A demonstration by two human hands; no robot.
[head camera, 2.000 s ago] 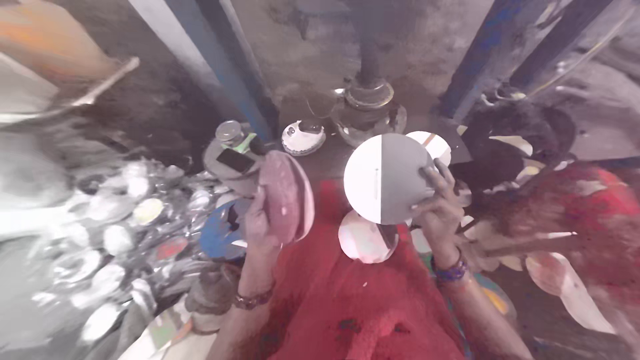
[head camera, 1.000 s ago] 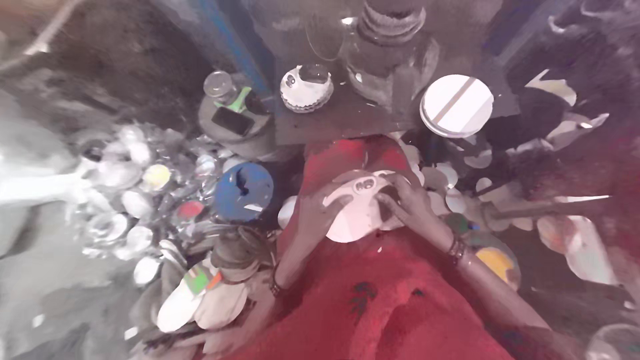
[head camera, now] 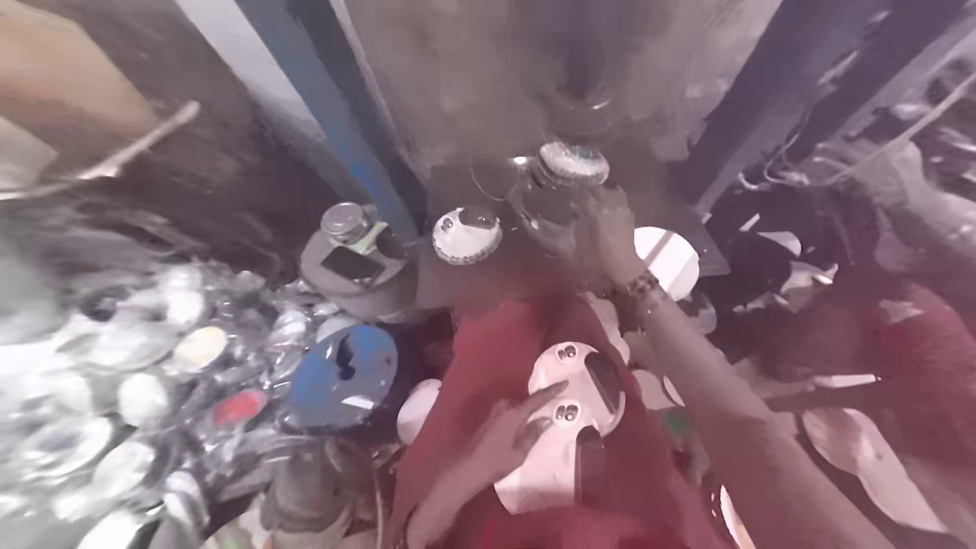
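Observation:
My left hand is over my red-clothed lap, its fingers closed around a white round piece with two small dark ovals and a dark patch. A similar white round piece lies just above it, partly under my fingers. My right hand reaches forward to a blurred round machine part; what its fingers hold is hidden. Above that part is a round piece with a crimped edge. Another crimped white round piece sits on the dark surface, and a white disc with a greyish stripe lies beside my right wrist.
A blue round container stands at left, beside a heap of shiny scraps and discs. Behind it, a grey round stand bears a dark rectangular object and a clear jar. Blue posts rise ahead; pale scraps lie at right.
My right hand has left the white piece in my lap and moved forward to the machine. My left hand remains at my lap, where two such pieces now show. The view has shifted.

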